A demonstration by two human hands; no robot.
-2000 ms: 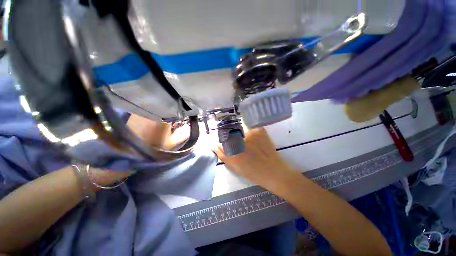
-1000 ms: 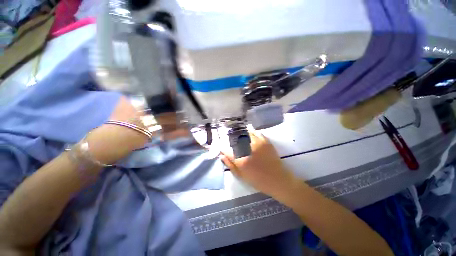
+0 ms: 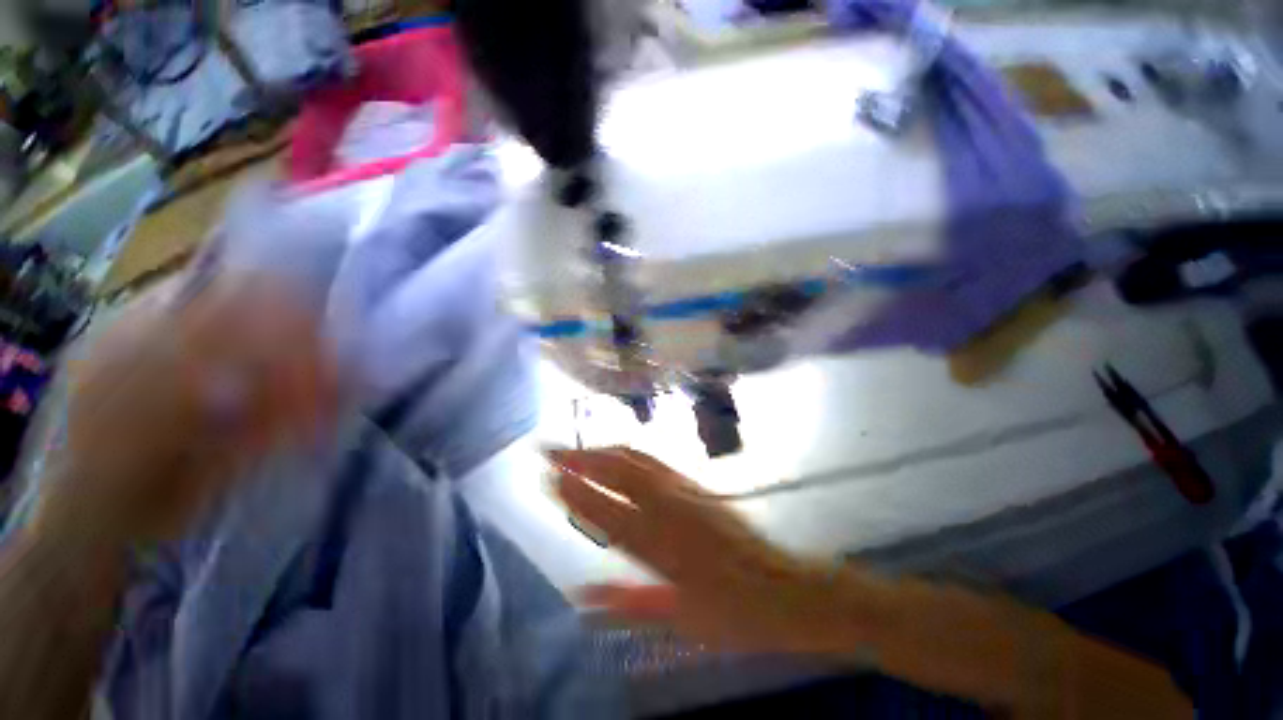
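The light blue garment (image 3: 436, 331) is bunched left of the sewing machine (image 3: 760, 155) and hangs over the table's front edge. My left hand (image 3: 211, 387) is strongly blurred at the left, over or against the cloth; whether it grips the cloth cannot be told. My right hand (image 3: 661, 542) lies on the white table just in front of the needle area, fingers apart, with no cloth in it. The dark grey block (image 3: 715, 418) stands just beyond my right fingers. No cloth shows under the needle area.
Red-handled snips (image 3: 1157, 436) lie on the table at the right. Purple cloth strips (image 3: 992, 197) drape over the machine head, with a tan pad (image 3: 1006, 342) below them. A pink tray (image 3: 450, 85) stands at the back left. The ruler-marked edge (image 3: 640, 650) runs along the front.
The view has shifted, showing more of the machine's top and the pink tray. The cloth has moved left, away from the needle. My left hand has moved left, and my right fingers have spread.
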